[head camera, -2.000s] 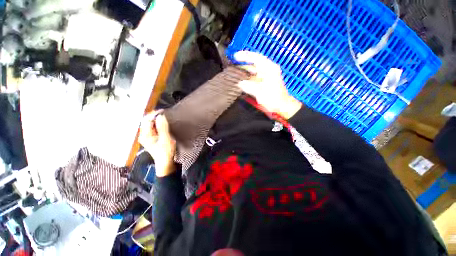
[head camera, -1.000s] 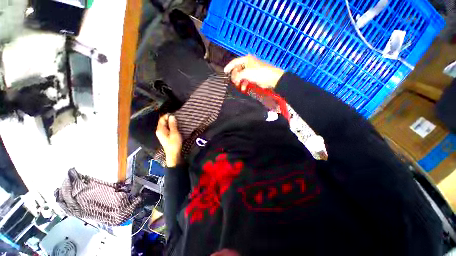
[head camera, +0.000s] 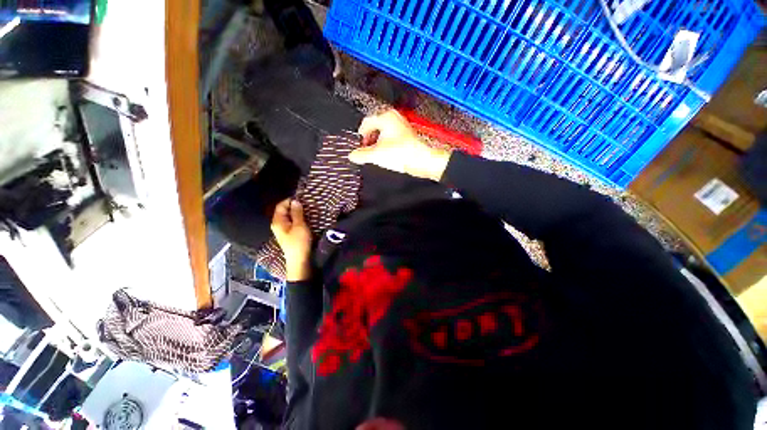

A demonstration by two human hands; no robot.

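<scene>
A small striped dark brown cloth piece [head camera: 332, 180] lies over my lap between my hands. My left hand [head camera: 292, 235] pinches its lower left edge with thumb and fingers. My right hand [head camera: 399, 148] pinches its upper right end. More of the striped cloth hangs below my left hand, partly hidden by it. The cloth is slightly folded, and its underside is hidden.
A bright blue slatted crate [head camera: 538, 76] stands at the upper right, with cardboard boxes [head camera: 702, 189] beyond it. The white table [head camera: 139, 180] with its wood-coloured edge is at left. A crumpled striped bundle [head camera: 164, 334] lies at the lower left.
The piece was stretched wide between my hands and now hangs narrower, with my hands closer together. The view has shifted, so the table sits further left and the crate higher.
</scene>
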